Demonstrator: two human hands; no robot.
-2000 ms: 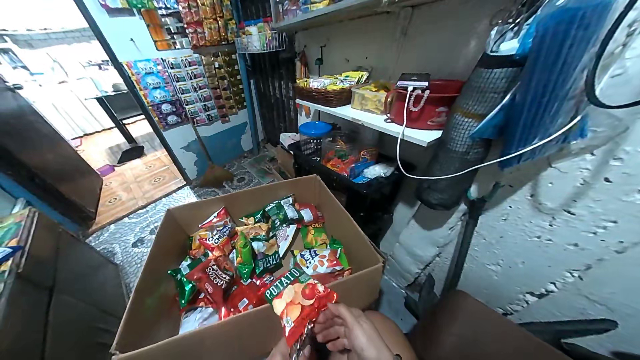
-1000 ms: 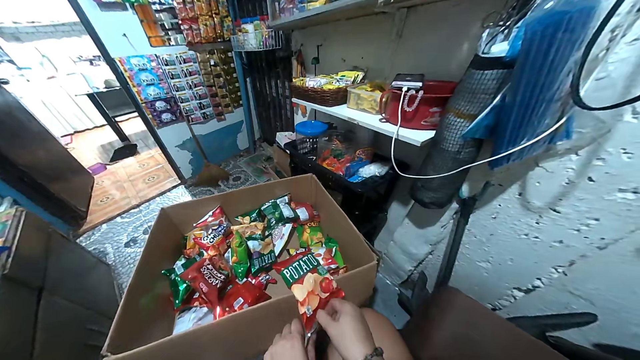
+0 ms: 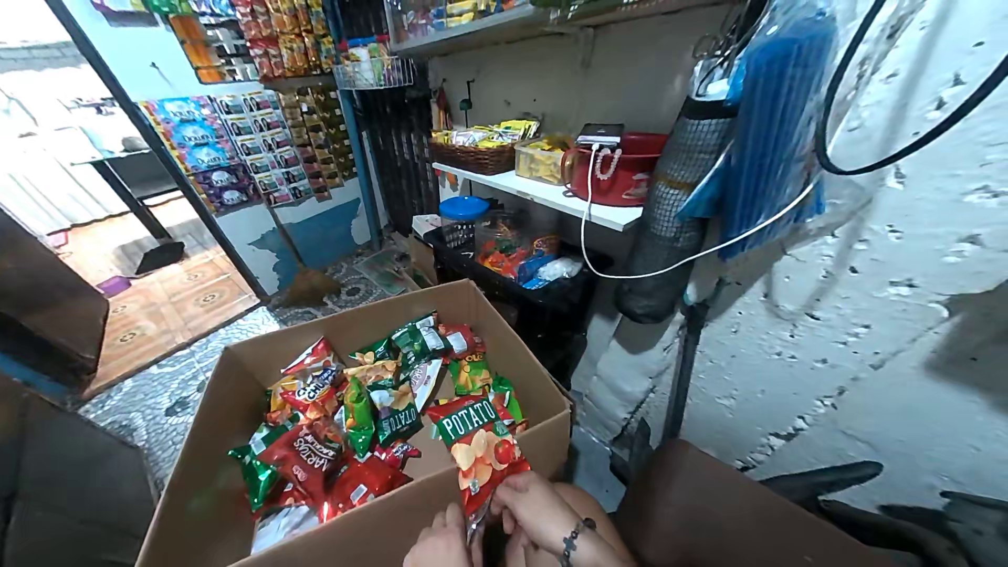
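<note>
A red and green bag of potato chips (image 3: 477, 449) is held over the near right edge of an open cardboard box (image 3: 516, 354). My right hand (image 3: 531, 508), with a dark beaded bracelet at its wrist, pinches the bag's lower right end. My left hand (image 3: 441, 543) has its fingers at the same lower end, partly cut off by the frame's bottom. Inside the box lie several snack bags, among them a dark red one (image 3: 303, 457), a green one (image 3: 358, 416) and a red one (image 3: 368, 482).
Behind the box stands a black crate (image 3: 504, 287) of packaged goods. Above it, a white shelf (image 3: 535, 195) holds a wicker basket (image 3: 476, 157) and a red pot (image 3: 630, 169). A white cable hangs from the shelf. A brown seat (image 3: 709, 512) is at the right.
The chip bag stays between my hands. Compared with two seconds ago, my left hand shows more beside the bag's lower end, and the bracelet has come into view.
</note>
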